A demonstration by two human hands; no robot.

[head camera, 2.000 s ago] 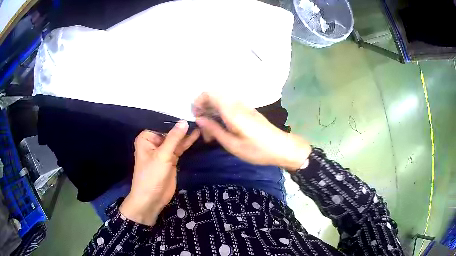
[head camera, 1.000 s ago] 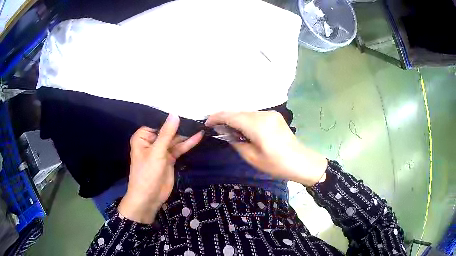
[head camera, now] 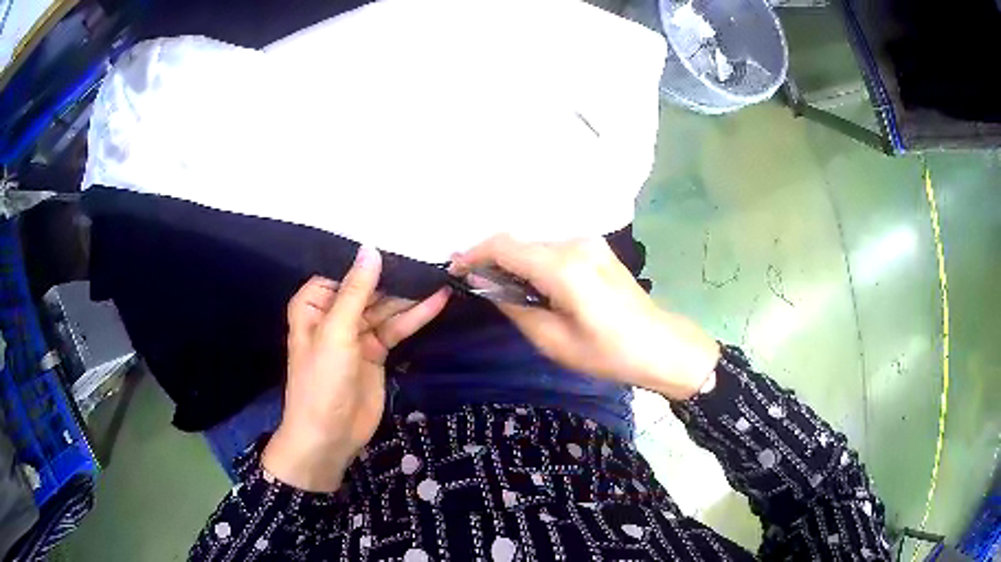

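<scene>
The dark garment (head camera: 187, 318) lies over the lap, with the white lining (head camera: 362, 132) spread on it. My left hand (head camera: 346, 357) pinches the narrow dark edge band (head camera: 406, 272) between thumb and fingers. My right hand (head camera: 598, 313) is at the right end of that pinched stretch, its fingertips touching the edge beside the lining. It holds a small dark and silvery metal tool, probably thread snips (head camera: 503, 289), with the tip at the band. A needle cannot be made out. A short dark thread (head camera: 587, 123) lies on the lining.
A clear waste bin (head camera: 719, 66) with white scraps stands at the upper right. A dark-topped table or rack (head camera: 895, 137) is beyond it. Blue crates (head camera: 55, 439) are at the left. Green floor with a yellow line (head camera: 946, 329) and thread scraps lies right.
My right hand has moved from above the band to its edge, and the metal tool now shows with its tip there. The left hand keeps its pinch. The view has shifted slightly.
</scene>
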